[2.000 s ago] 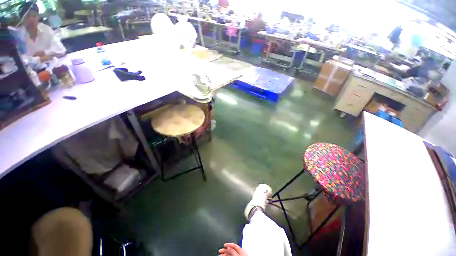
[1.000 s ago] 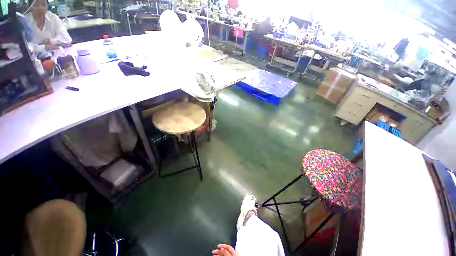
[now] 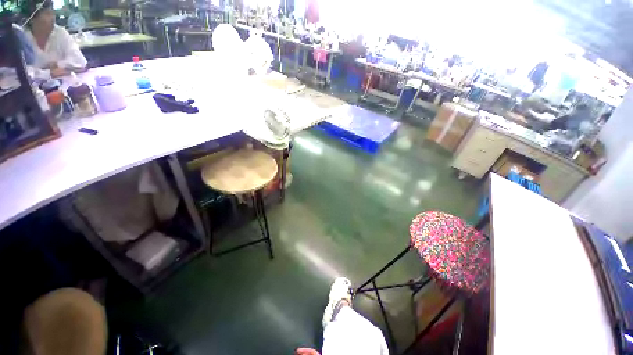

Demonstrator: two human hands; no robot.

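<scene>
Fingertips of one hand [image 3: 307, 351] show at the bottom edge, beside my white trouser leg [image 3: 354, 334]. The rest is cut off, and I cannot tell which hand it is or whether it holds anything. The other hand is not in view. My white shoe [image 3: 339, 291] is on the green floor. A patterned red stool [image 3: 450, 249] with black legs stands right of the shoe. A plain tan stool [image 3: 240, 171] stands ahead to the left, and another tan seat [image 3: 66, 323] is at the lower left.
A long white table [image 3: 139, 139] on the left bears a dark cloth-like lump [image 3: 175, 104], a lilac container [image 3: 109, 94] and a fan [image 3: 277, 125]. A person [image 3: 55, 48] sits behind it. A blue pallet [image 3: 357, 128] lies ahead. A white worktop [image 3: 548, 277] is at right.
The view has shifted slightly, moving the stools and right worktop left in the picture. The hand has sunk lower, with less of it showing. The shoe appears lower and further left than at first.
</scene>
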